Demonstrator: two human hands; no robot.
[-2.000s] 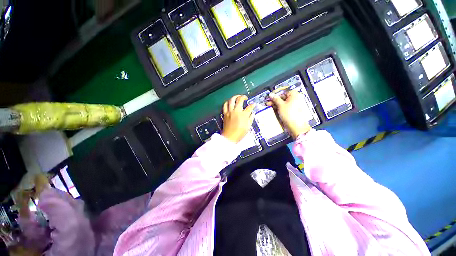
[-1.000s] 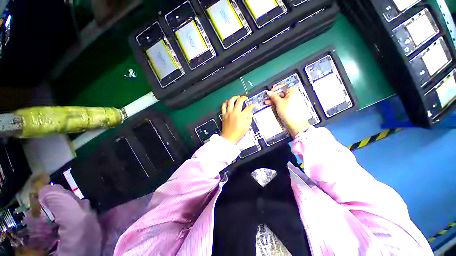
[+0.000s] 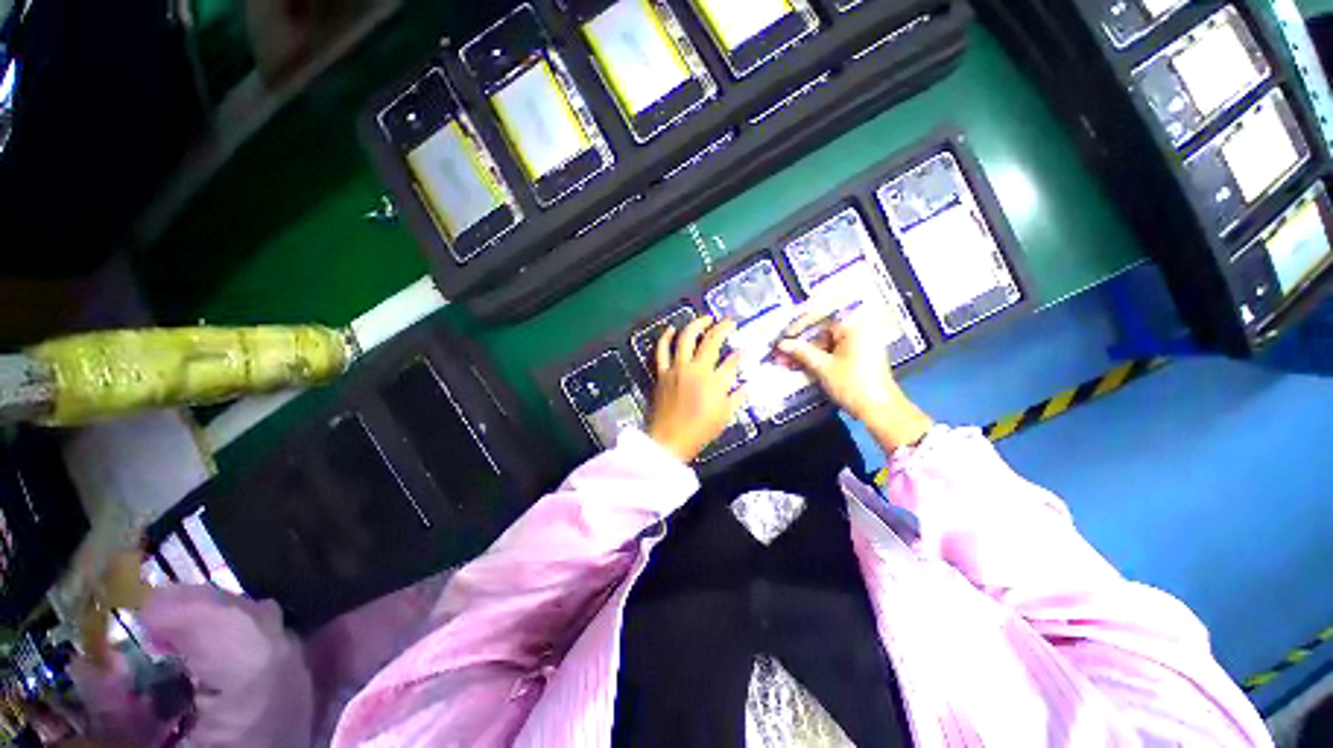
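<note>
A black phone tray (image 3: 863, 209) with several open phones in a row lies in front of me. My left hand (image 3: 693, 387) is over the second phone from the left, fingertips by the middle phone (image 3: 749, 291); what it holds, if anything, is unclear. My right hand (image 3: 848, 365) is at the middle phone's pale battery, thumb and fingers pinched on thin tweezers (image 3: 813, 325) pointing left. A pale piece seems to lie between the hands, too blurred to name. The fourth phone (image 3: 830, 246) and the rightmost phone (image 3: 953, 246) lie uncovered.
Stacked trays of phones with yellow-edged batteries (image 3: 544, 120) stand beyond. Another phone tray stack (image 3: 1202, 219) stands at the right. A dark tray (image 3: 383, 453) lies left, below a yellow-wrapped post (image 3: 190, 365). Another person's pink sleeve (image 3: 227, 650) shows at lower left.
My right hand has moved down from the board end to the middle phone's battery. My left hand has shifted slightly down, uncovering the board end. The view has shifted a little.
</note>
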